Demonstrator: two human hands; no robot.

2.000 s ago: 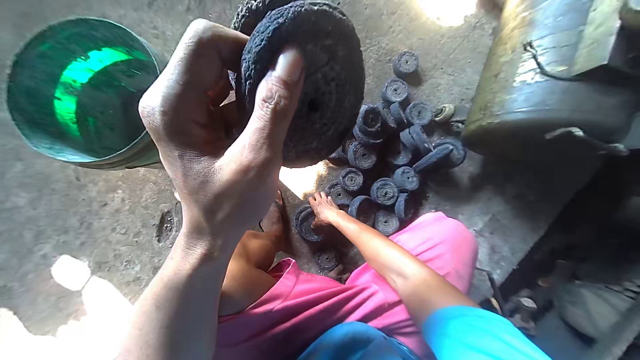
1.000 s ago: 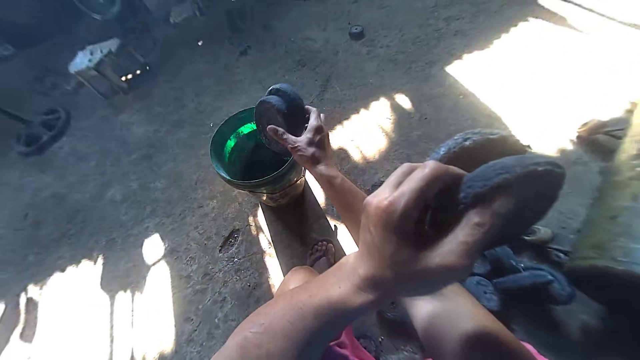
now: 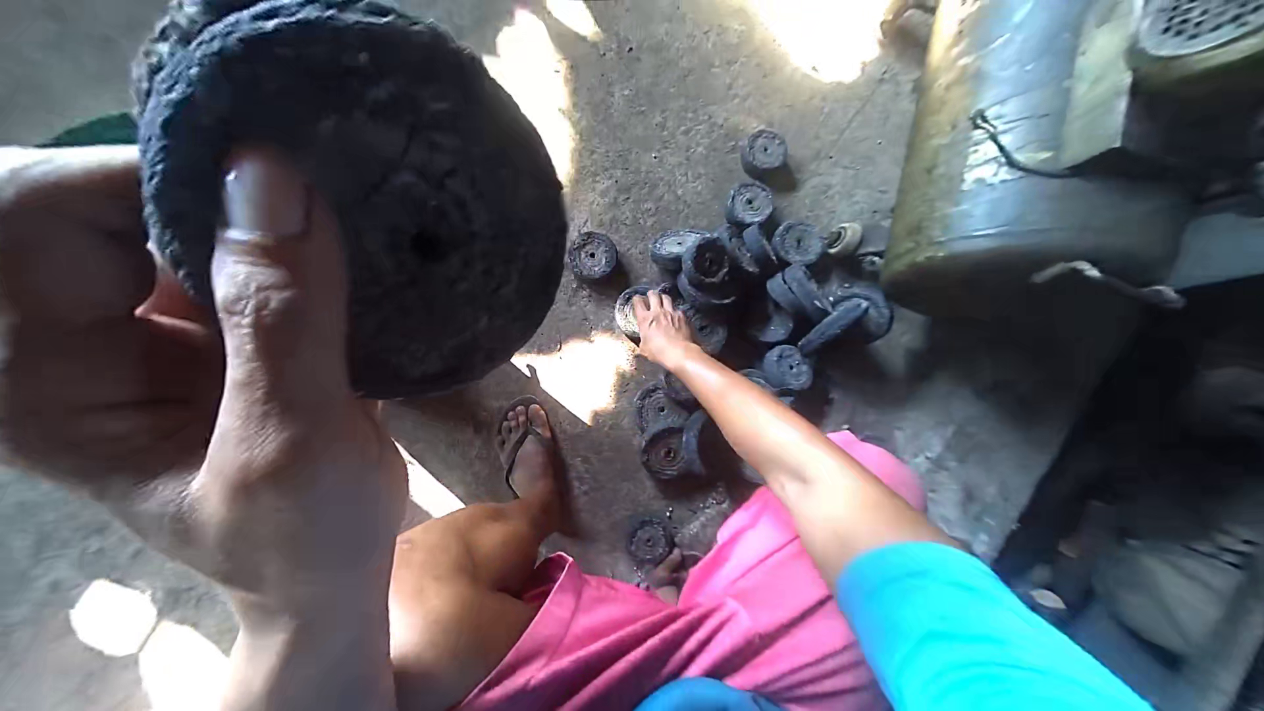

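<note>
Close to the camera at the upper left, my left hand [image 3: 281,326] grips a thick, dark, rough-edged disc [image 3: 454,217] with a small centre hole. Its thumb presses on the flat face, and part of a second disc shows behind at the top left. My right hand [image 3: 664,324] reaches down to the floor, its fingers on a round disc [image 3: 628,314] at the left side of a heap. Whether they close around it is not clear. Similar dark discs [image 3: 788,367] with coiled-looking faces lie in the heap, some flat, some on edge. A single disc [image 3: 592,257] lies just above and left of my right hand.
A large metal cylinder [image 3: 987,197] stands at the upper right, beside the heap. A sliver of the green bucket [image 3: 104,130] shows behind my left hand. My sandalled foot [image 3: 528,444] and pink-clothed knees [image 3: 790,573] are below the heap. Sunlit patches mark the concrete floor.
A second ago my right hand held dark discs over the green bucket; now it is at the heap without them. My left hand still holds its discs. The view has swung back toward the heap.
</note>
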